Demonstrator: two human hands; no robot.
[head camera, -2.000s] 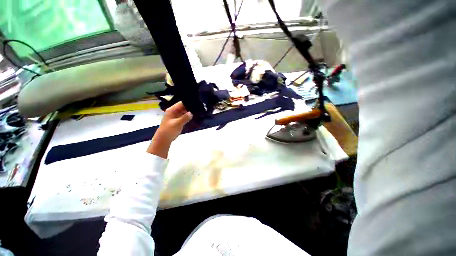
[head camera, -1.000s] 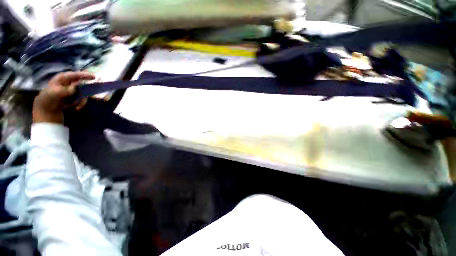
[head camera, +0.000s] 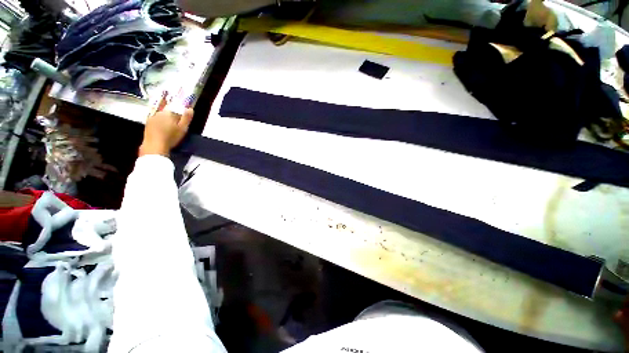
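Observation:
A navy fabric strip (head camera: 358, 195) runs diagonally across the white table, from the left edge down to the lower right. My left hand (head camera: 164, 129) holds its left end at the table's left edge. Its right end meets a thin metal edge (head camera: 598, 277) at the far right; whether this is a folder or the iron is unclear. A second, wider navy strip (head camera: 386, 127) lies flat behind it. A reddish-brown patch at the lower right border is too cut off to tell whether it is my right hand or a handle.
A crumpled navy heap (head camera: 531, 76) with tan bits sits at the back right. A yellow strip (head camera: 358, 45) and a small black patch (head camera: 374, 69) lie near the back edge. Dark layered pieces (head camera: 121, 52) lie on a side surface at left. Pale cut pieces (head camera: 72, 289) are heaped below left.
The view has swung left and closer. The strip in my left hand, earlier raised and then stretched above the table, now lies along the front part of the table. The iron's orange-brown handle is no longer clearly visible.

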